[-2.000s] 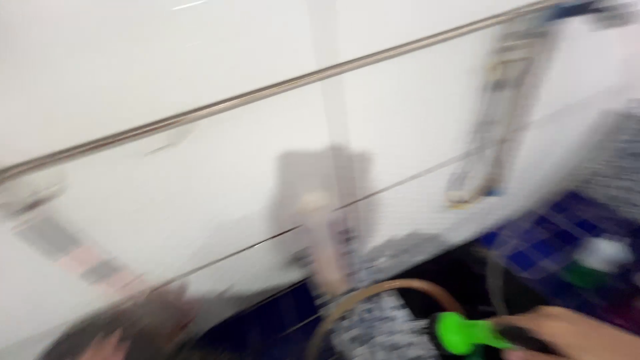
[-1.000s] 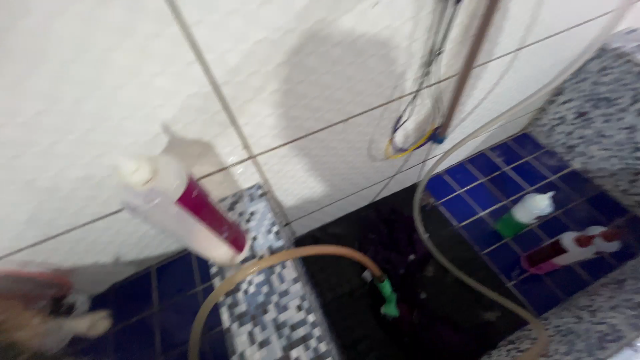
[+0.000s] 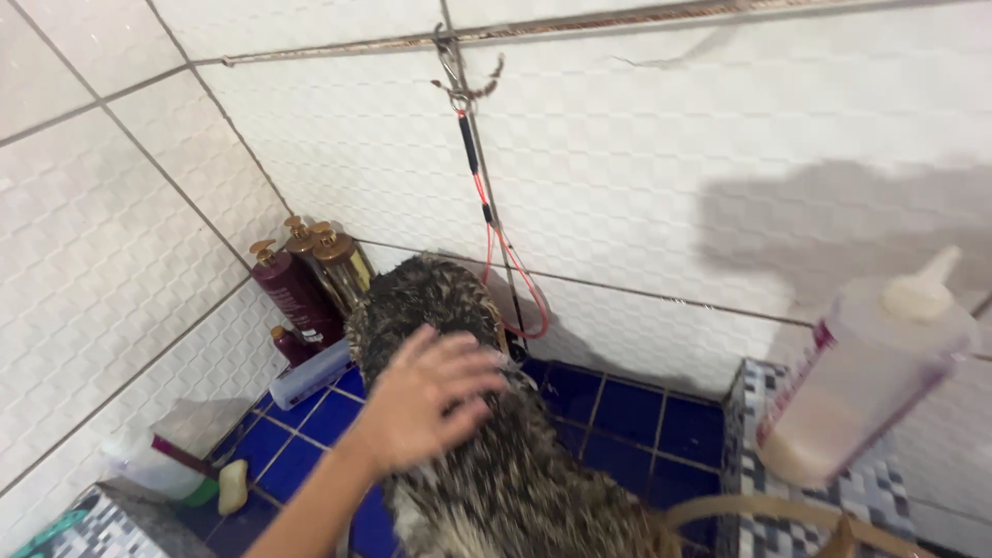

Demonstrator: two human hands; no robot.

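My left hand (image 3: 434,395) lies palm down, fingers spread, on the neck and upper back of a wet, dark furry animal (image 3: 527,473), which looks like a dog facing away. Its head (image 3: 426,298) is close to the tiled wall. A red cord loop (image 3: 535,298) hangs from a metal hook (image 3: 459,81) just behind the head. My right hand is not in view. At the right, a translucent squeeze bottle (image 3: 852,387) with pale liquid at its bottom stands on a mosaic ledge (image 3: 876,496). A tan hose (image 3: 744,505) curves at the lower right.
Several pump bottles (image 3: 298,291) stand in the left corner, with a clear cylindrical bottle (image 3: 310,376) lying by them. A bar of soap (image 3: 232,487) and another bottle (image 3: 155,469) are at the lower left. Blue tiles (image 3: 620,418) cover the basin floor.
The view has swung left, bringing the furry animal's back and my left hand on it into clear view. The green hose end, near a hand two seconds ago, is out of view.
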